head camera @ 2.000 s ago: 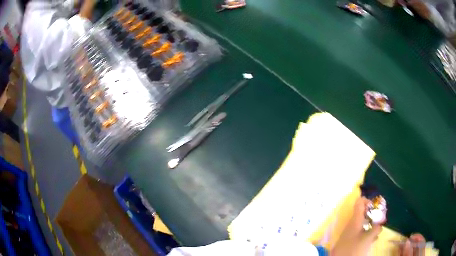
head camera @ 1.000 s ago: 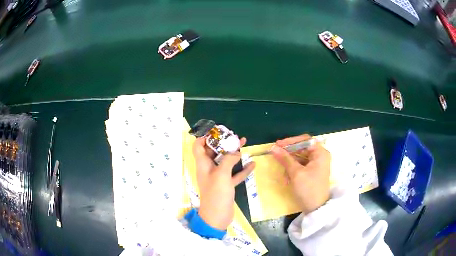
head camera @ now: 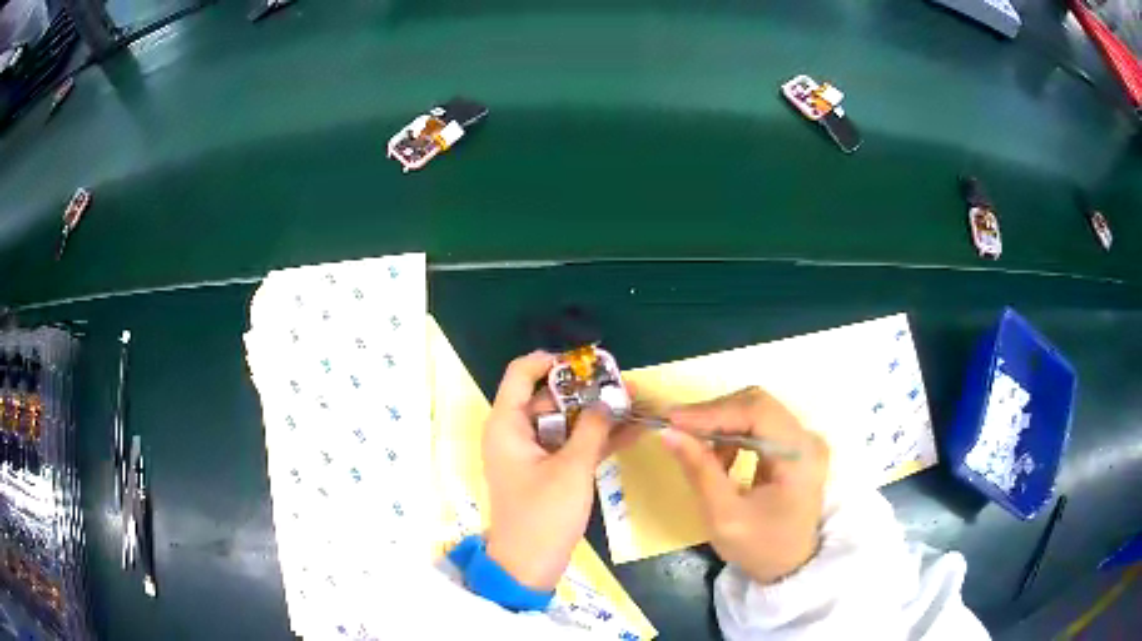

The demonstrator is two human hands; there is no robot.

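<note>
My left hand (head camera: 539, 463), with a blue band at the wrist, holds a device subassembly (head camera: 584, 376) near the middle of the view. The shell is white with orange and dark parts inside, and a dark display module (head camera: 566, 328) extends from its far end. My right hand (head camera: 758, 482) holds thin silver tweezers (head camera: 739, 441), whose tip reaches the right side of the shell near my left thumb. The exact contact of the tip is too small to tell. A yellow adhesive sheet (head camera: 664, 501) with blue print lies under my right hand.
Stacked liner sheets (head camera: 344, 426) lie left of my left hand. A blue parts bin (head camera: 1049, 426) with small white parts (head camera: 1006, 432) stands right, beside a dark pen-like tool (head camera: 1042, 547). More tweezers (head camera: 133, 507) and a blister tray (head camera: 38, 470) lie far left. Several units sit on the green belt (head camera: 614, 163).
My head view has swung from the blister tray side to the work. Since one second ago, the tweezers have moved left to the shell, and the shell is turned more upright in my left hand.
</note>
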